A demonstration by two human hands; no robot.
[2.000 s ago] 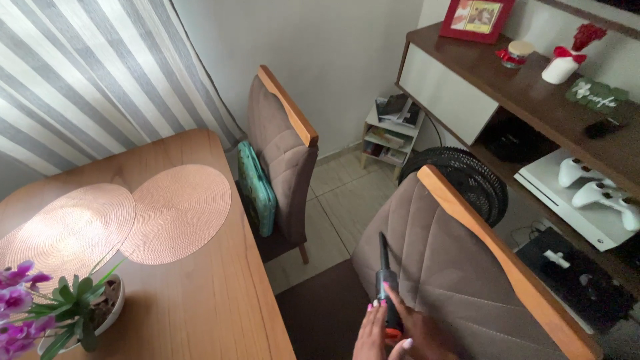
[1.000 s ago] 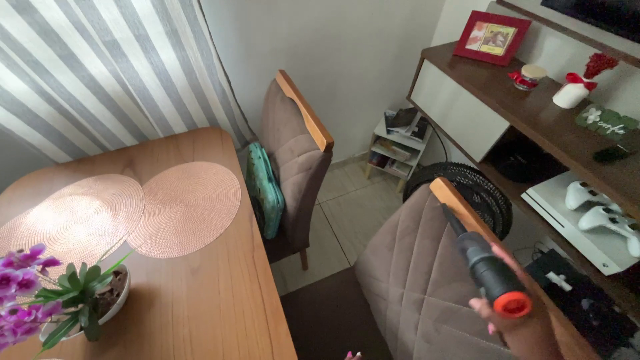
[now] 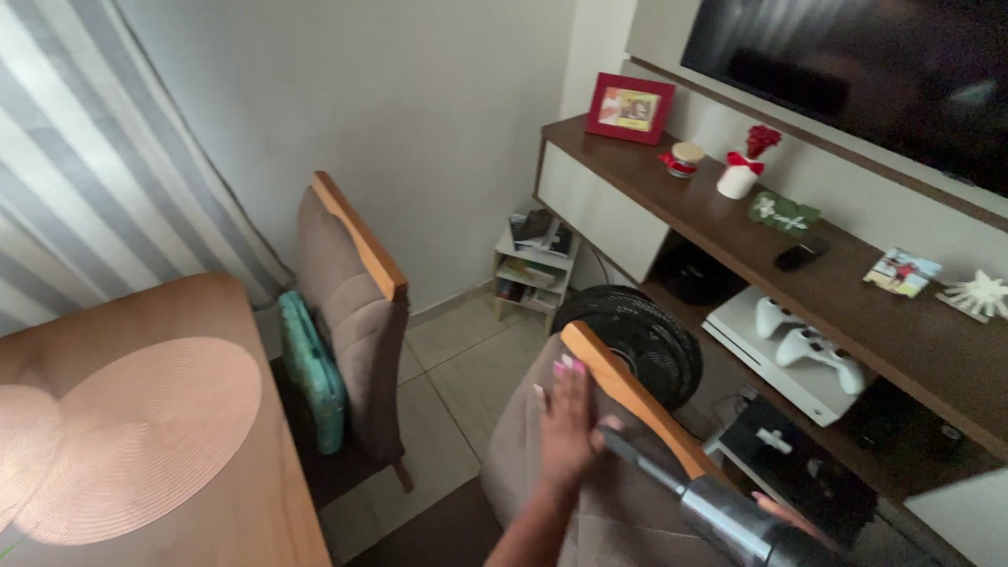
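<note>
My left hand lies with spread fingers on the upholstered back of the near dining chair, just below its wooden top rail. My right hand, mostly hidden behind the tool, holds a handheld vacuum cleaner at the lower right. The vacuum's narrow dark nozzle points up and left, its tip close to my left wrist and thumb. The brown, quilted fabric of the chair back lies beneath both.
A wooden table with round woven placemats is at left. Beyond it stands another chair holding a teal case. A black fan and TV unit with game controllers stand behind the near chair.
My left hand, barely visible at the bottom edge one second ago, now rests on the chair back. The vacuum has moved down from the top rail. The view has swung right and up.
</note>
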